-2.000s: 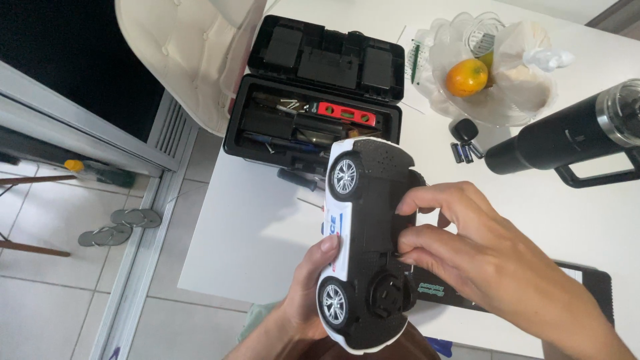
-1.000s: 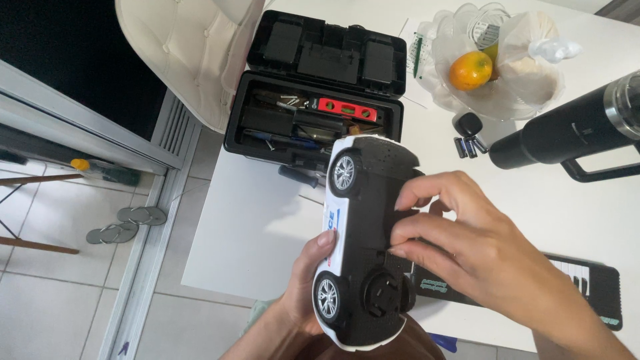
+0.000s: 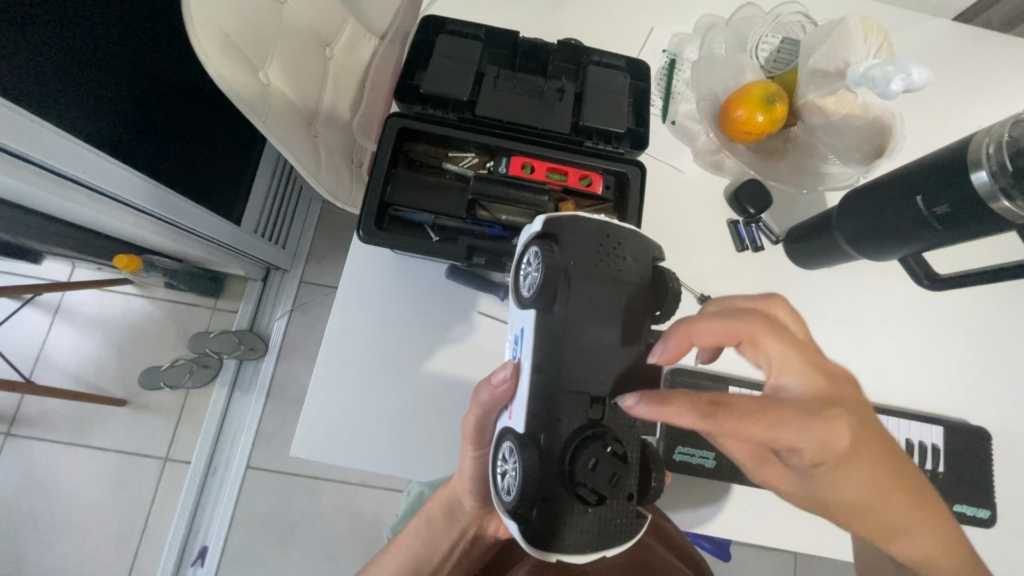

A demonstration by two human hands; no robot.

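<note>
My left hand (image 3: 484, 448) holds a white toy car (image 3: 580, 384) by its side, with its black underside turned up toward me. My right hand (image 3: 760, 400) is over the middle of the underside, thumb and forefinger apart. The thumb tip is at a small catch near the round wheel unit (image 3: 598, 466); whether it presses there I cannot tell. Nothing shows between these fingers. Behind the car stands an open black toolbox (image 3: 380, 188) holding a red spirit level (image 3: 552, 174), screws and other tools. Part of a screwdriver (image 3: 702, 298) shows beyond the car's right wheels.
On the white table are an electronic keyboard (image 3: 972, 464), a black tumbler (image 3: 888, 212), several batteries (image 3: 752, 234) beside a small black case (image 3: 749, 198), a glass bowl (image 3: 712, 104) with fruit, and a dark handle (image 3: 474, 282) near the toolbox. A tufted chair (image 3: 296, 80) adjoins the table.
My right thumb and forefinger have spread apart and shifted slightly over the underside. My left hand keeps its hold on the car.
</note>
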